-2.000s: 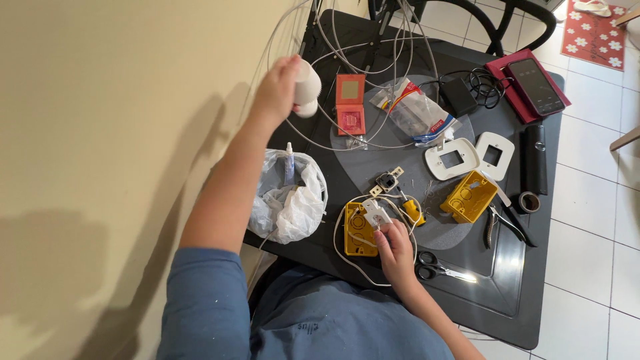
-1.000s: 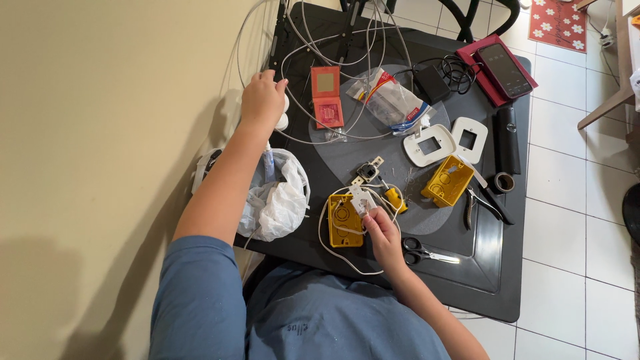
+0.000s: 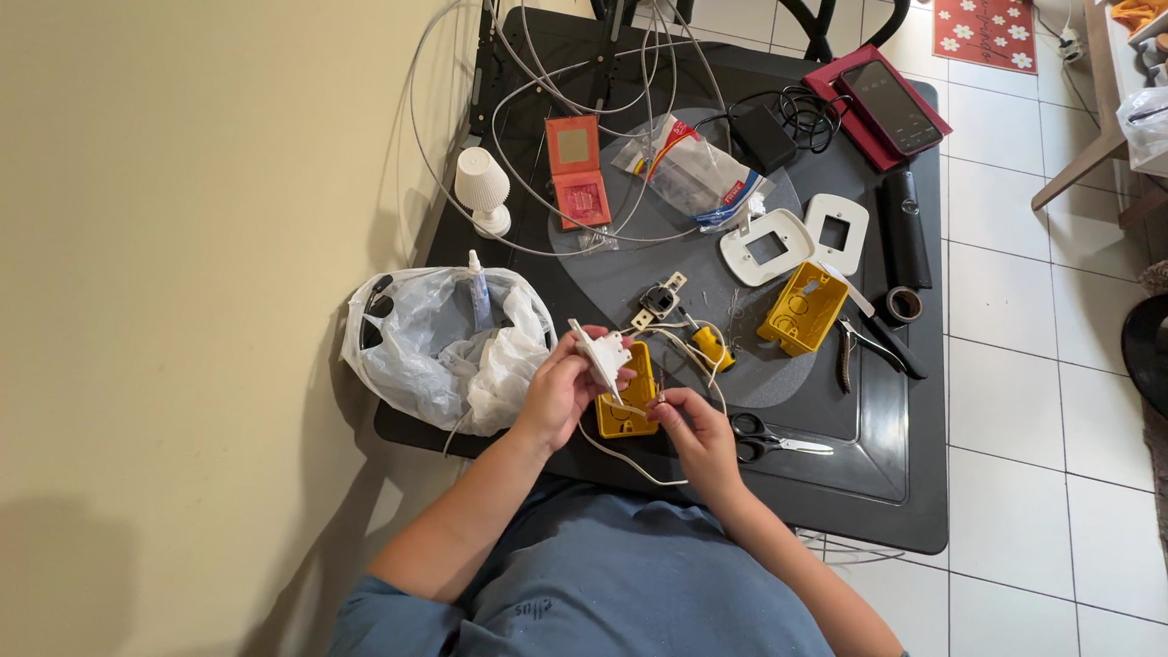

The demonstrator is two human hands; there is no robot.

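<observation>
My left hand (image 3: 570, 388) holds a white plastic electrical module (image 3: 602, 360), tilted, over a yellow junction box (image 3: 630, 401). Close to its right, my right hand (image 3: 698, 433) pinches the end of a white cable (image 3: 625, 406); the tip between the fingers is too small to make out. Beyond the hands lie a socket module with a metal mounting strap (image 3: 659, 299) and a yellow-handled screwdriver (image 3: 712, 349). A second yellow junction box (image 3: 803, 310) rests farther right, below two white cover plates (image 3: 766, 246). Black-handled scissors (image 3: 776, 443) lie beside my right hand.
A bag-lined bin (image 3: 447, 347) stands at the left table edge, a small white lamp (image 3: 484, 192) behind it. Loose grey cable (image 3: 511, 246) loops across the back. Pliers (image 3: 867, 351), a tape roll (image 3: 903, 305), a plastic packet (image 3: 698, 173) and a phone (image 3: 887, 105) are on the right half.
My left hand has let go of the white lamp, which was raised in it earlier, and has come down to the white module. The module was in my right hand before.
</observation>
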